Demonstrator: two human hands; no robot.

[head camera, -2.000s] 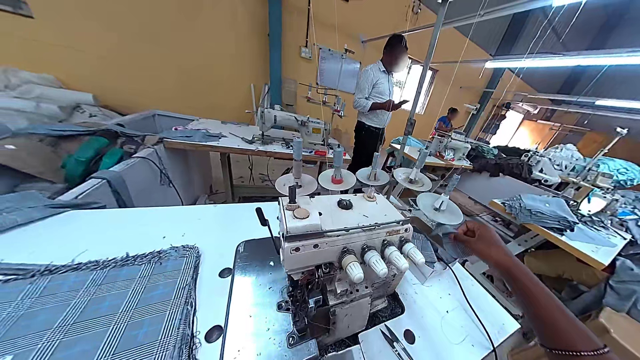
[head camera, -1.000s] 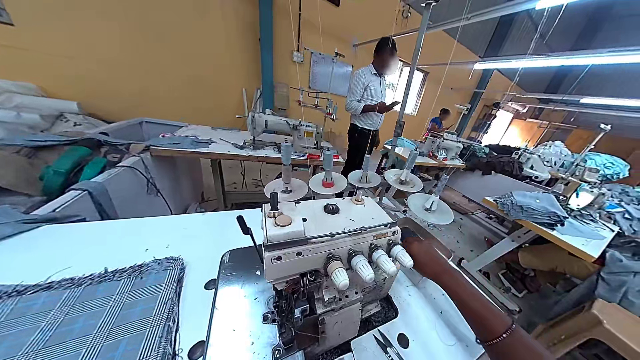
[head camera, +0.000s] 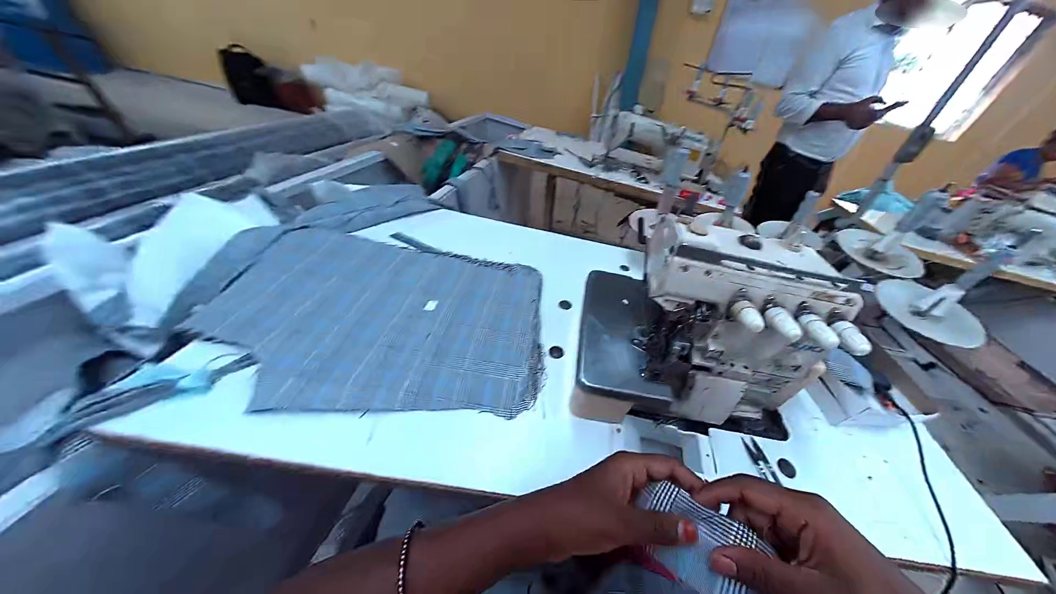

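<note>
My left hand (head camera: 615, 511) and my right hand (head camera: 784, 532) pinch a small piece of checked fabric (head camera: 697, 528) between them, low in the view at the table's front edge. Just beyond them stands a white overlock sewing machine (head camera: 742, 280) with several white tension knobs. A pair of thread snips (head camera: 760, 460) lies on the table beside the machine, above my right hand. Left of the machine, grey-blue checked fabric panels (head camera: 396, 322) lie flat with frayed edges, a small white tag on top.
White thread-cone discs (head camera: 931, 313) stand behind and right of the machine. A black cable (head camera: 928, 470) hangs over the table's right side. Fabric and white material (head camera: 190, 247) heap at the left. A person in a white shirt (head camera: 841, 82) stands beyond, near another sewing machine (head camera: 652, 140).
My right hand has come from the machine's right side to the table's front edge. Both hands now hold checked fabric. The view has swung left and down.
</note>
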